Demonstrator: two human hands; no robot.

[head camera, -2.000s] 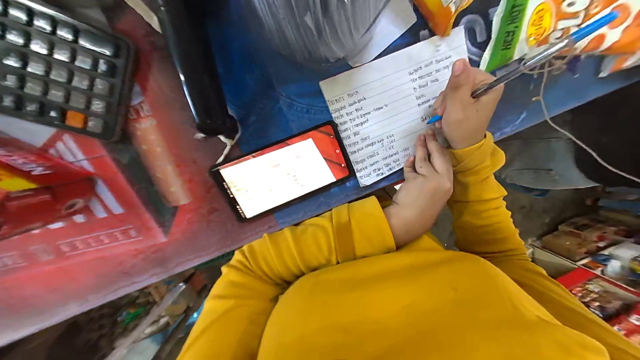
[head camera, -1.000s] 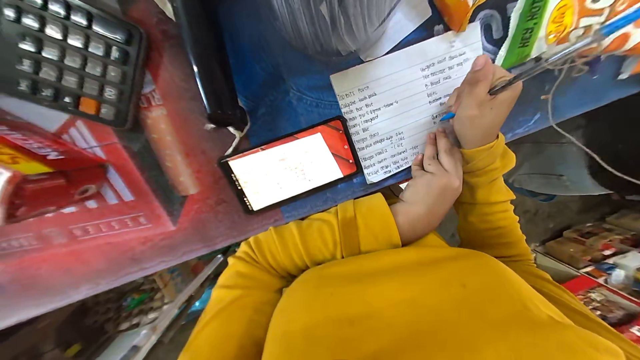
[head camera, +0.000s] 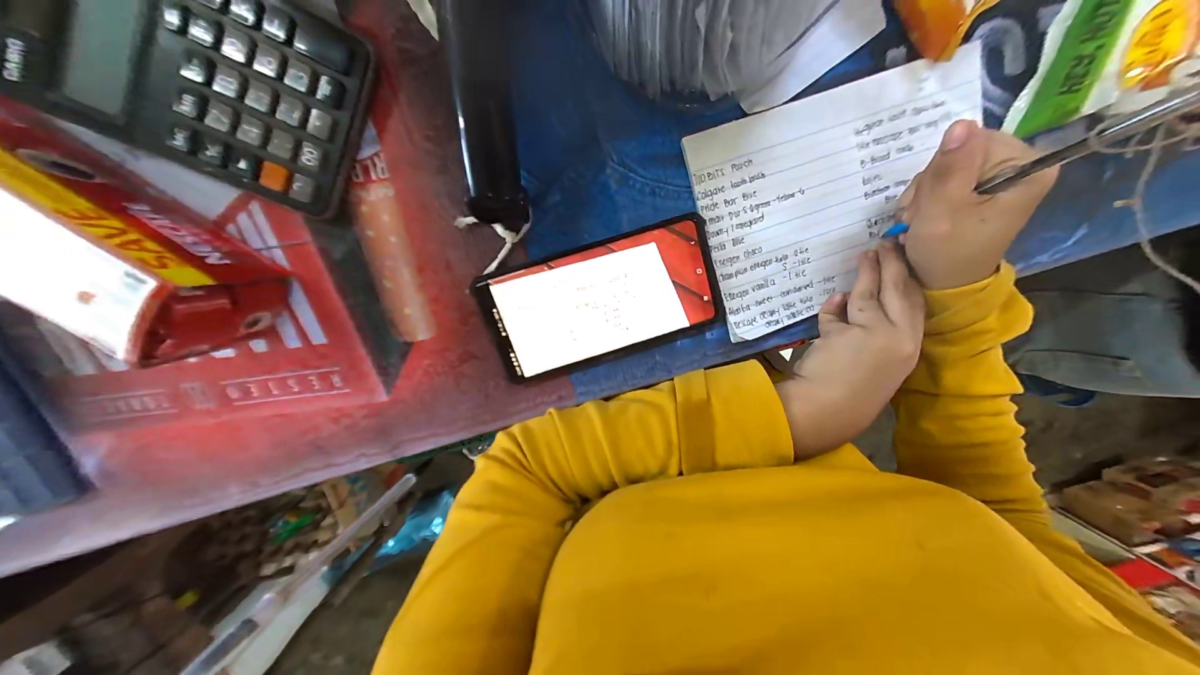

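My right hand [head camera: 975,202] is closed around a ballpoint pen [head camera: 1041,164], whose blue tip touches a sheet of lined paper [head camera: 787,202]. The sheet bears a handwritten list in two columns and lies tilted on the table. Close below the pen tip, my left hand [head camera: 858,347] rests with its fingertips on the paper's lower right part, curled and holding no object. Left of the paper lies a smartphone [head camera: 591,300] with its screen lit, showing a white page on a red background. My left forearm in a yellow sleeve runs just below the phone.
A black calculator [head camera: 253,94] sits at the upper left, above a red and yellow packet [head camera: 141,244]. A black cylindrical object [head camera: 487,122] with string stands behind the phone. Stacked clear plastic [head camera: 675,37] is at the top. Snack packets [head camera: 1078,66] and loose string [head camera: 1139,187] lie right.
The pen tip stays near the right column of the paper, with small shifts of my right hand. The view has moved a little, so the table things sit slightly differently.
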